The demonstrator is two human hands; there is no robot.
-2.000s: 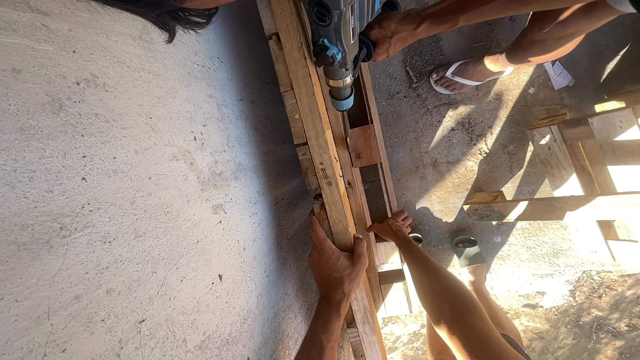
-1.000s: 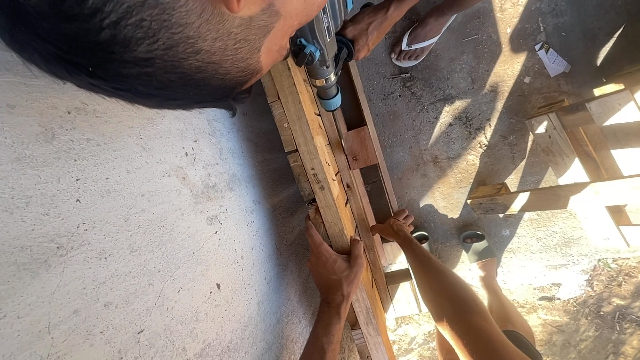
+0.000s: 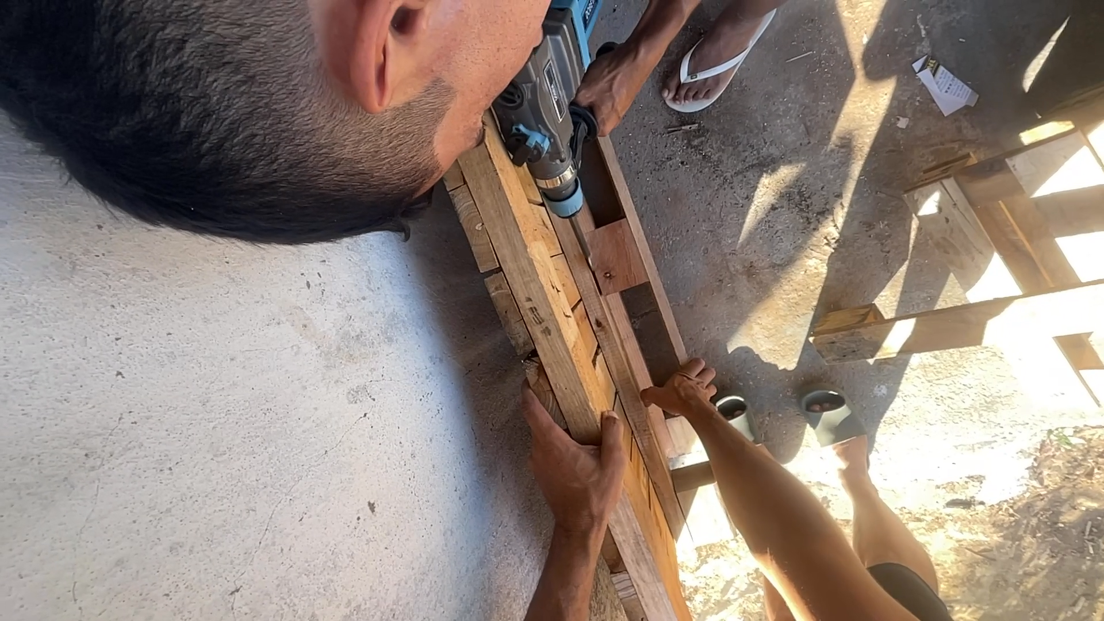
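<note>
My left hand (image 3: pixel 573 470) grips the lower part of a long wooden beam (image 3: pixel 539 315) of an upright pallet, its thumb on the near face. My right hand (image 3: pixel 686 388) holds the edge of the reddish wooden frame (image 3: pixel 651 276) beside it. Higher up, a blue and grey rotary hammer drill (image 3: pixel 548 112) points down the gap, its long bit (image 3: pixel 580 235) close to a reddish wood block (image 3: pixel 617 257). Whether the tip touches wood cannot be told. A co-worker's hand (image 3: pixel 608 90) is on the drill's side handle, and the co-worker's head partly hides the tool.
A pale rough wall (image 3: pixel 259 414) lies at left. The co-worker's head (image 3: pixel 216 103) leans in at top left, a foot in a white flip-flop (image 3: pixel 716 65) by the drill. Another pallet (image 3: pixel 966 323) lies right, with scrap paper (image 3: pixel 944 84) above. Feet in slides (image 3: pixel 832 418) are beside the frame.
The co-worker's head has come farther into view from the top left and now covers part of the drill. Both my hands have stayed on the wood.
</note>
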